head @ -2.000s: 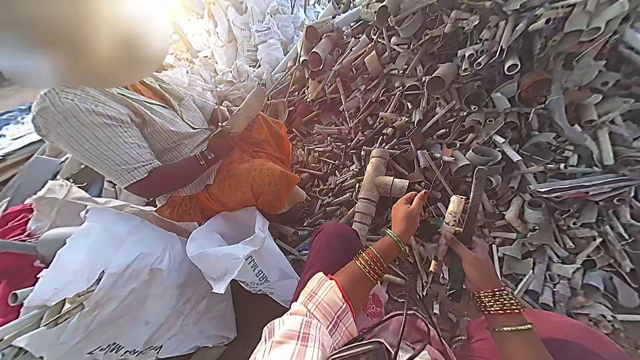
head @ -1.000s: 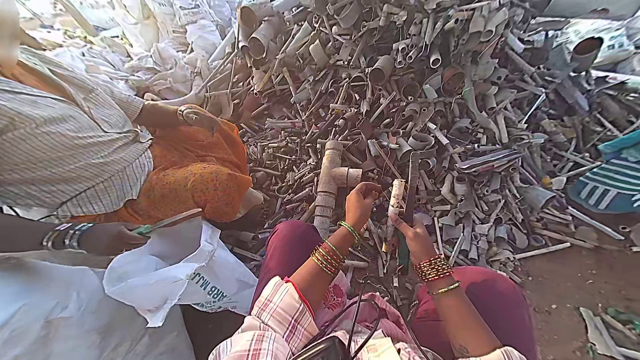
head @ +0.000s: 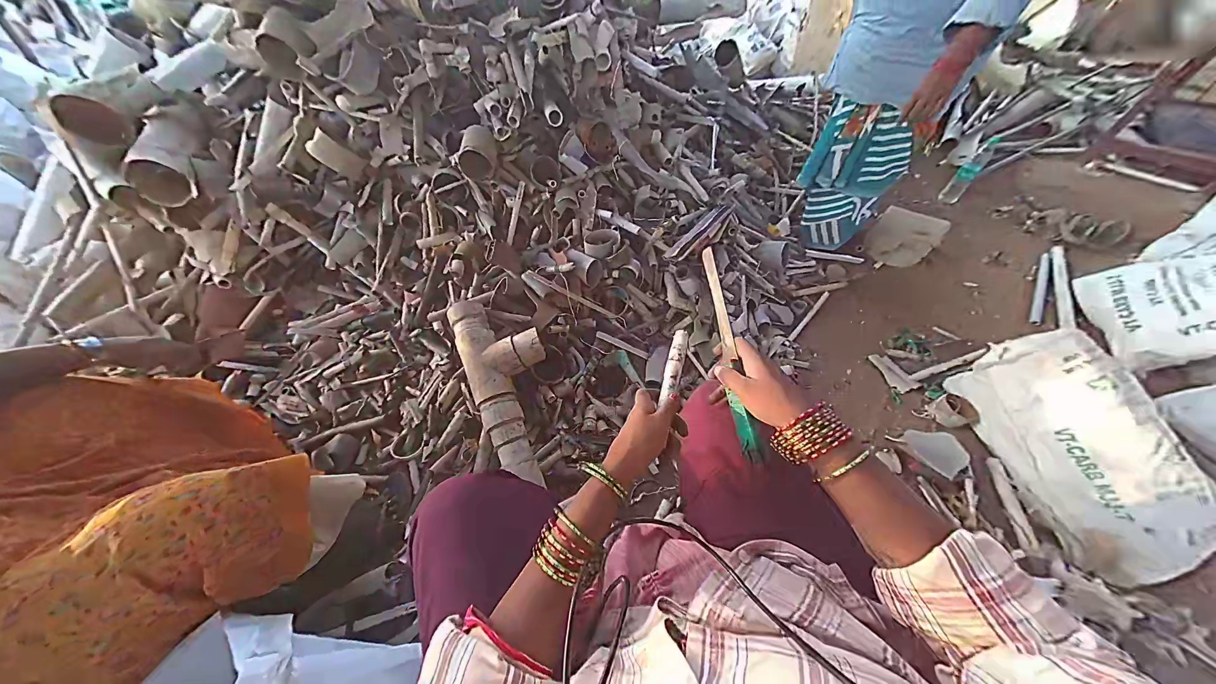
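Observation:
My left hand is closed around a short whitish piece of plastic pipe, which points up and away from me. In my right hand is a long flat blade with a green-wrapped handle; its far end reaches over the scrap. The pipe and the blade are apart, side by side above my knees. Beyond my left hand, a pale T-shaped pipe fitting lies with one end near my left knee.
A large heap of cut pipe scrap rises ahead. At the left is a person's orange cloth; a person in blue stands at the upper right. White woven sacks and loose pieces lie on the ground at right.
The view has swung to the right. The whitish pipe, near my right hand before, is now in my left hand. The blade has moved away from it, out to the right.

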